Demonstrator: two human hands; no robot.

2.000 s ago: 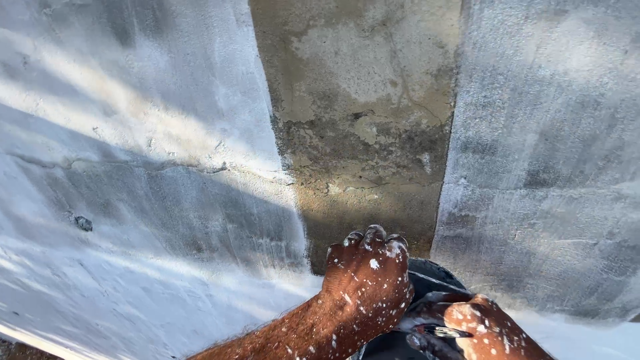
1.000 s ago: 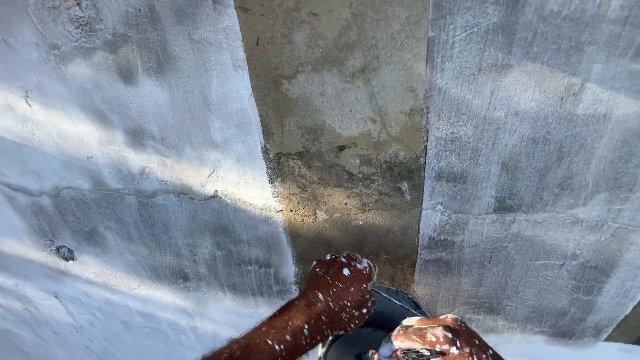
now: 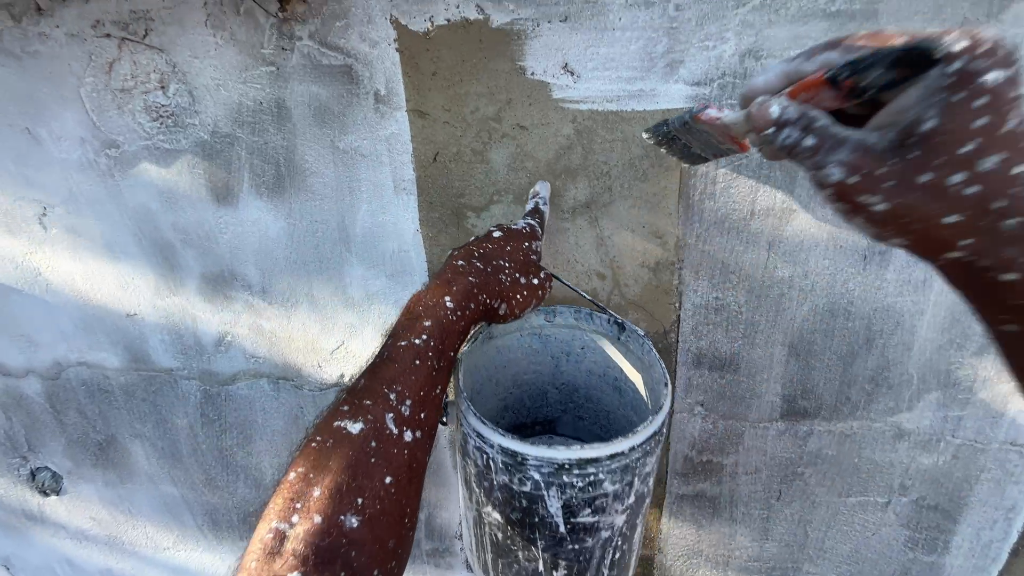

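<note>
My left hand (image 3: pixel 512 268), speckled with white paint, is closed on the thin wire handle (image 3: pixel 588 293) of a paint-smeared bucket (image 3: pixel 560 496), with one finger stretched out along the wall. Dark liquid shows low inside the bucket. At the upper right, my right hand (image 3: pixel 880 136), blurred and spattered white, grips a paintbrush (image 3: pixel 696 136) with a black and orange handle. The brush's wet bristles point left, over the right edge of a bare brownish strip of wall (image 3: pixel 488 144). A fresh white patch (image 3: pixel 616 60) lies above the strip.
Whitish painted wall (image 3: pixel 320 200) spans the left side, crossed by a horizontal crack. More streaky grey-white wall (image 3: pixel 800 352) stands on the right. A small dark lump (image 3: pixel 46 481) sticks out at the lower left. Bands of sunlight and shadow fall across the surface.
My right hand has risen from beside the bucket at the bottom to the upper right, with the brush now plainly visible. The view has shifted, showing more of the bucket and the strip's top.
</note>
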